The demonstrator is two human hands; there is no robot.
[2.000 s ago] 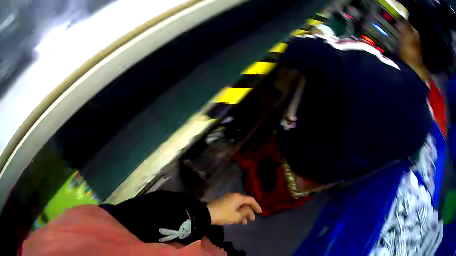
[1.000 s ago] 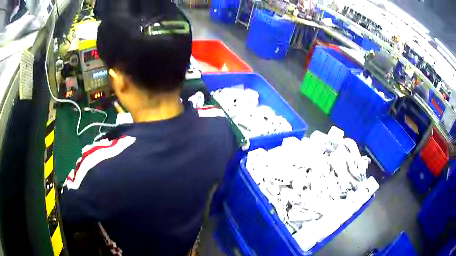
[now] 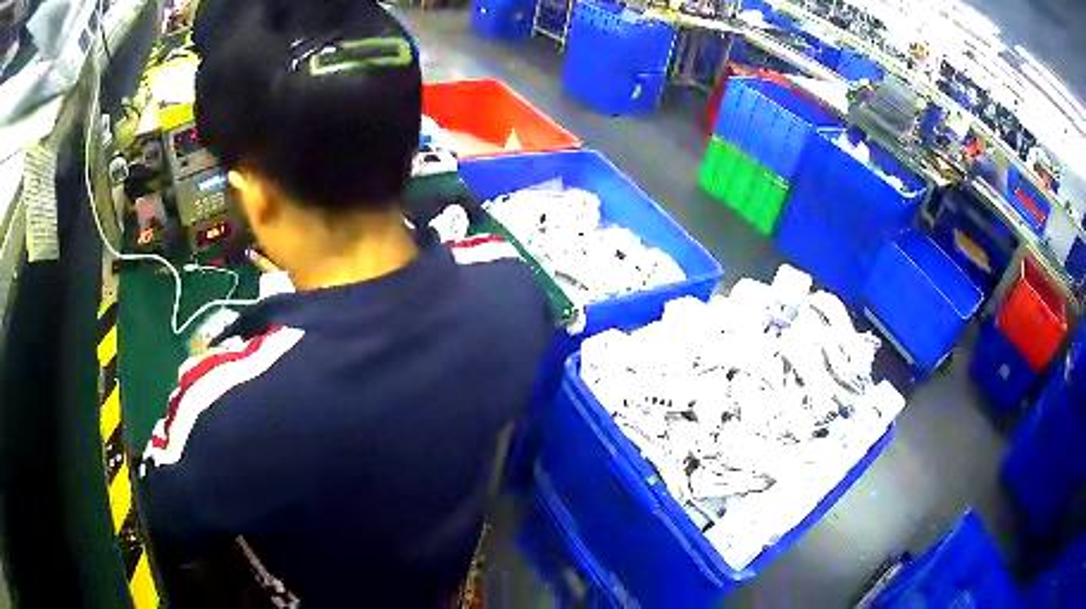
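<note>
Neither of my hands is in the picture. Nearest in front of me on the right stands a blue crate (image 3: 649, 500), heaped above its rim with white power strips and cords (image 3: 738, 393). Behind it a second blue crate (image 3: 649, 202) holds more white power strips and bundled cords (image 3: 584, 244), lying lower than its rim. Single pieces are too washed out to tell apart.
A seated person (image 3: 345, 416) in a dark jacket fills the left. Beyond are a green bench (image 3: 143, 297), testers with red displays (image 3: 197, 202) and yellow-black edging (image 3: 113, 416). A red crate (image 3: 494, 113), a green crate (image 3: 744, 184) and several blue crates stand around.
Since two seconds ago the view has swung from the conveyor to the crates, and the hand seen then has left the picture. Over the last second the view has shifted only slightly.
</note>
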